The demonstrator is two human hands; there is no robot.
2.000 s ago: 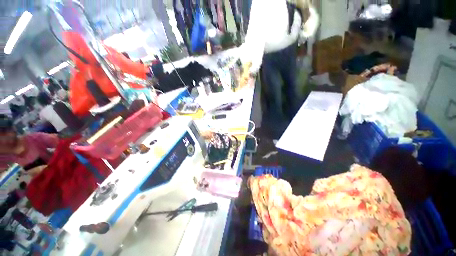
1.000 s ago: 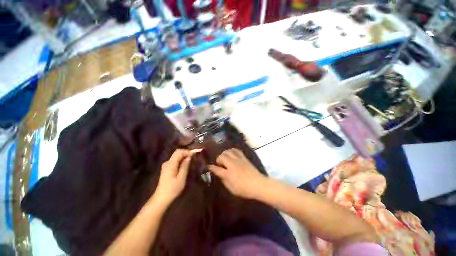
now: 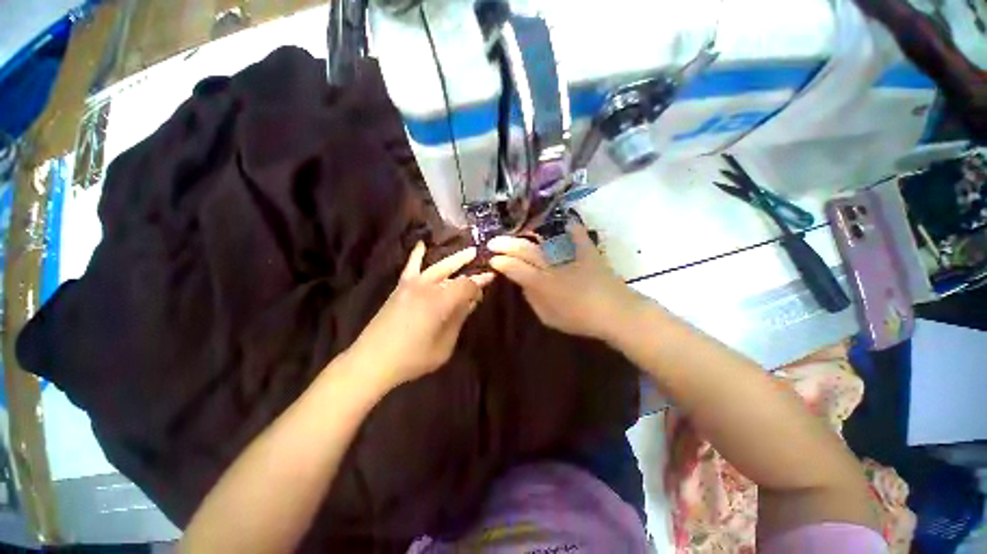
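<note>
The dark brown garment (image 3: 227, 249) lies heaped on the table left of the needle and runs down over the wearer's lap. My left hand (image 3: 433, 308) has its fingertips on the cloth just in front of the presser foot (image 3: 492, 220). My right hand (image 3: 563, 284) pinches the cloth close beside the left fingertips, near the grey knurled knob (image 3: 558, 250). Both hands grip the cloth at the needle area of the white sewing machine (image 3: 693, 65). The exact edge under the fingertips is too small to make out.
Teal-handled scissors (image 3: 781, 208) and a black-handled tool (image 3: 814, 273) lie right of the machine head. A pink-purple phone (image 3: 869, 271) lies at the right table edge. Floral cloth (image 3: 709, 482) hangs at the lower right. Brown tape (image 3: 33, 325) edges the table at left.
The view has moved closer to the machine head. Both hands have come up to the presser foot with the cloth. The small white strip at my left fingertips no longer shows.
</note>
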